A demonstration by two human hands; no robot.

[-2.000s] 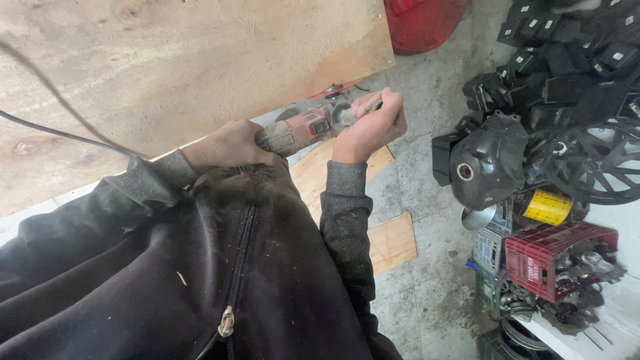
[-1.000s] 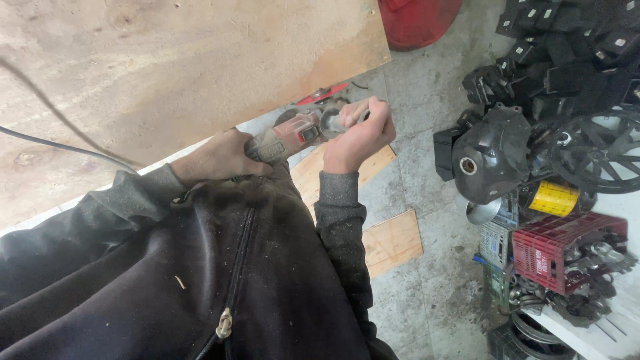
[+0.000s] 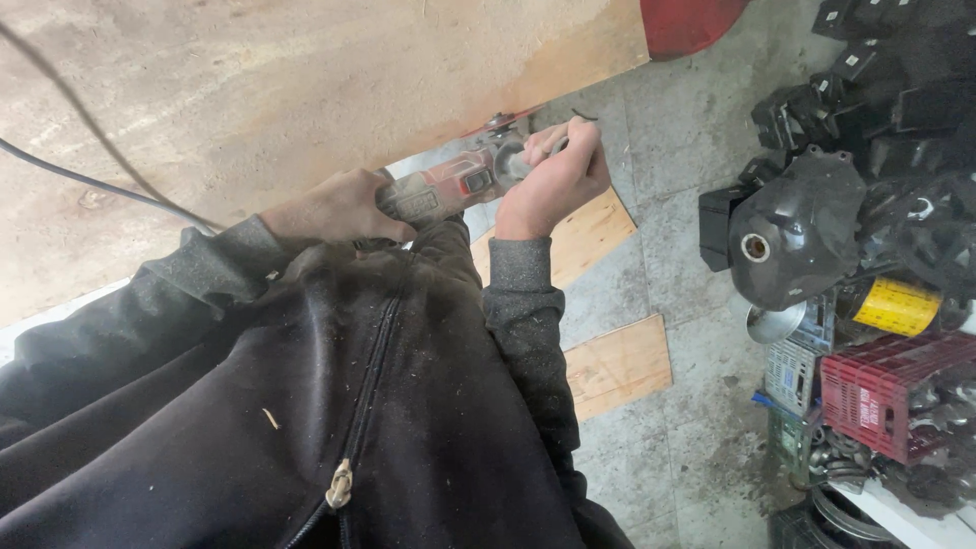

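A red and grey angle grinder (image 3: 442,187), coated in dust, lies along the lower edge of a large plywood sheet (image 3: 366,84). My left hand (image 3: 335,206) is wrapped around the rear of its body. My right hand (image 3: 557,168) grips the side handle near the grinder's head, fingers curled. The head, with its flange nut (image 3: 500,120) and a thin red disc (image 3: 526,114) seen nearly edge-on, sits at the plywood's edge. How deep the disc reaches there cannot be told. Dust and chips speckle the sheet and my dark jacket (image 3: 427,427).
Plywood offcuts (image 3: 621,366) lie on the grey tiled floor (image 3: 701,427). A red round object (image 3: 690,27) is beyond the sheet's corner. On the right are a black fuel tank (image 3: 797,229), a red plastic crate (image 3: 877,396) of metal parts and black boxes (image 3: 793,114). A cable (image 3: 99,183) crosses the sheet.
Both hands and the grinder have moved left along the plywood's edge, farther from its right corner. Both grips look the same. The view has shifted slightly.
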